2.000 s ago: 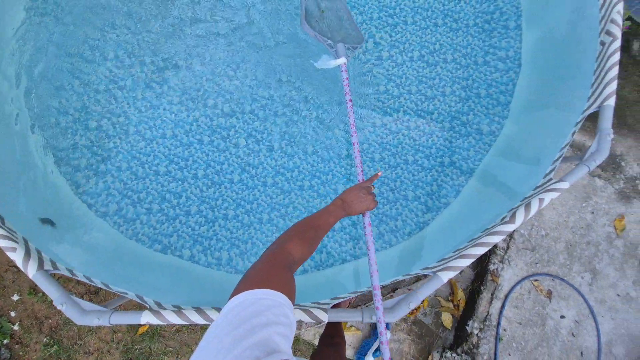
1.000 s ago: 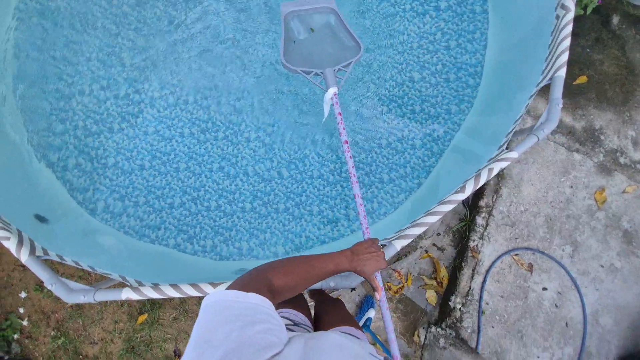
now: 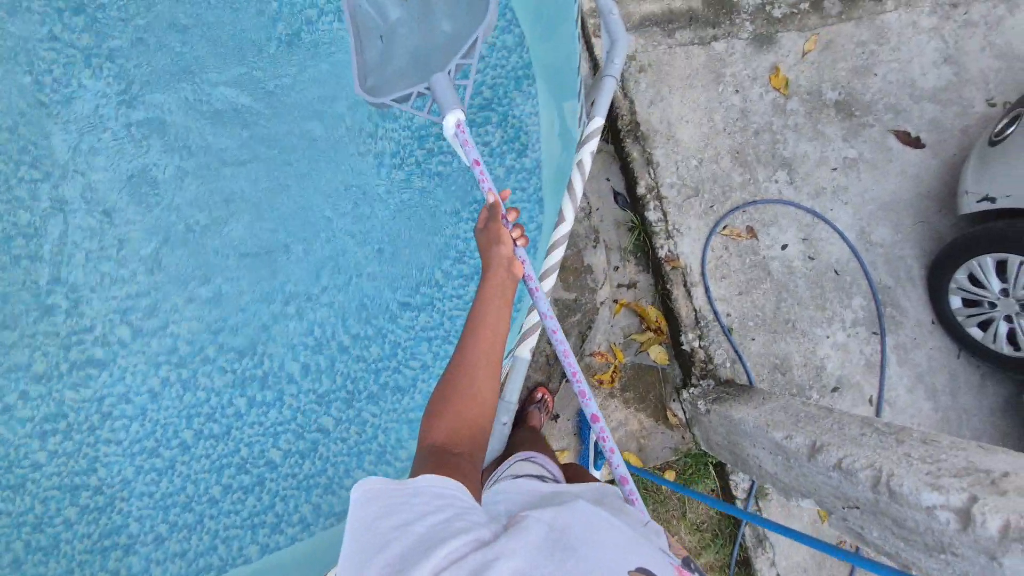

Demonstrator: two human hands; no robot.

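Observation:
My left hand (image 3: 500,236) is closed around the pink-patterned pole (image 3: 560,340) of a pool skimmer net, a little below its head. The grey skimmer head (image 3: 420,40) is at the top of the view, over the pool water (image 3: 240,280), with a few dark bits on its mesh. A white strip (image 3: 454,132) is tied where pole and head meet. The pole slants down across the pool's rim (image 3: 570,200) to my body, where its lower end is hidden. My right hand is not in view.
A concrete wall (image 3: 864,472) stands at the lower right. A blue-handled brush (image 3: 590,444) lies by my foot (image 3: 538,406). A hose (image 3: 800,206) loops over the concrete, and a car wheel (image 3: 992,296) is at the right edge. Yellow leaves (image 3: 644,324) lie beside the pool.
The view has turned toward the concrete on the right. My left hand now grips the pole nearer the skimmer head than one second ago, and the head is closer to the pool's rim.

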